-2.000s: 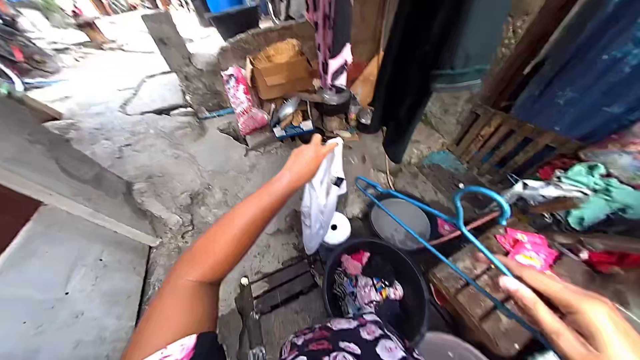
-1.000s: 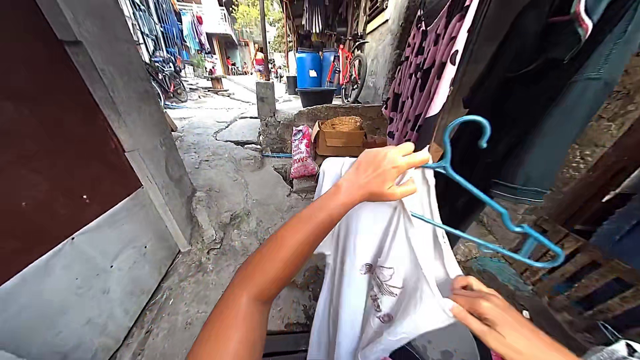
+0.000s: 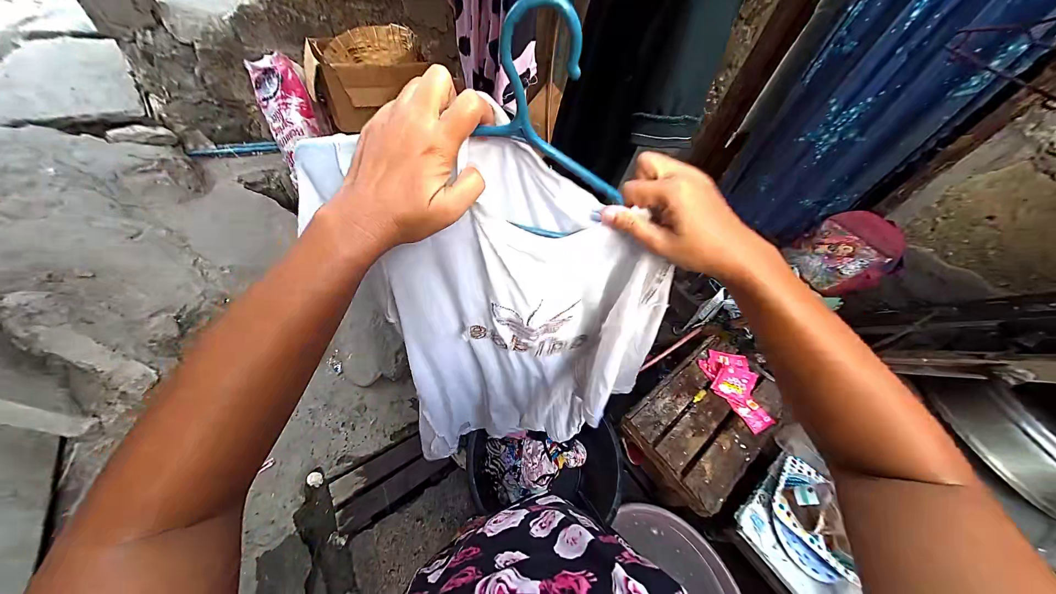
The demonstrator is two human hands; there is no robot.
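Observation:
A white T-shirt (image 3: 528, 289) with a printed front hangs spread on a blue plastic hanger (image 3: 569, 169), whose hook points up. My left hand (image 3: 421, 157) grips the shirt near the left side of the collar, beside the hanger's neck. At the other side of the collar, my right hand (image 3: 676, 214) pinches the shirt's fabric against the hanger's right arm. The hanger's lower bar shows inside the neck opening. Below the shirt's hem stands a black basin (image 3: 606, 470) with wet-looking patterned clothes (image 3: 532, 462) in it.
Right of the basin is a wooden crate (image 3: 685, 437) with pink sachets (image 3: 738, 388). A grey tub (image 3: 668, 544) stands near my lap. Ahead are a cardboard box (image 3: 363, 87) and a pink bag (image 3: 283, 103). Blue cloth (image 3: 850, 99) hangs at the right; uneven concrete lies left.
The hanger, partly outside the shirt one second ago, now has its lower part inside it. Two seconds ago my right hand held the bare hanger and my left hand the bunched shirt.

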